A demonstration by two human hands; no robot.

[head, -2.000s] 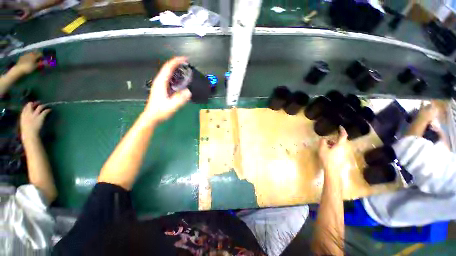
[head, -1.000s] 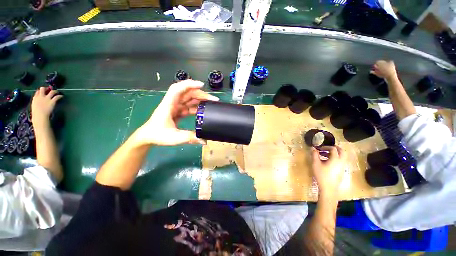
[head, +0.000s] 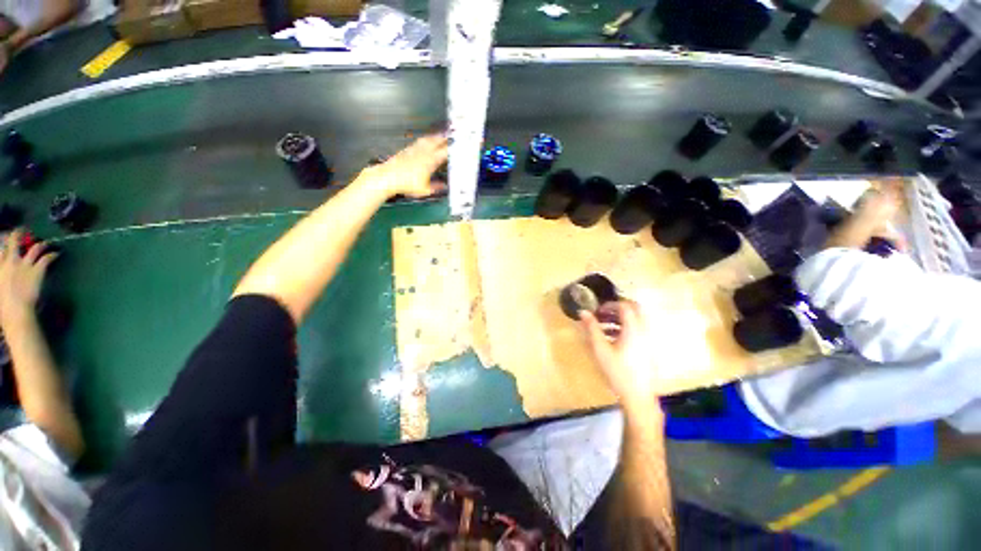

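Observation:
My left hand [head: 417,170] reaches over the conveyor belt beside the white post. Its fingertips meet the post's edge, and dark parts show under it, but its grip is unclear. My right hand [head: 615,328] holds a short black sleeve [head: 602,288] at its near side, over the tan board [head: 516,323]. A pale round spot shows at the sleeve's mouth. A black unit with a ribbed top [head: 304,161] stands on the belt left of my left hand. Two cores with blue shiny tops [head: 498,163] [head: 544,151] stand right of the post.
Several black sleeves [head: 656,207] cluster at the board's back edge. Two more sleeves [head: 768,328] lie at its right. The white post [head: 469,108] rises at the belt edge. More units [head: 705,135] sit on the belt. Neighbouring workers' arms are at both sides, with a blue stool or crate [head: 850,447] below right.
The black cylinder my left hand held is no longer raised before me, and that hand has moved out to the belt. My right hand and the sleeve have shifted left over the board.

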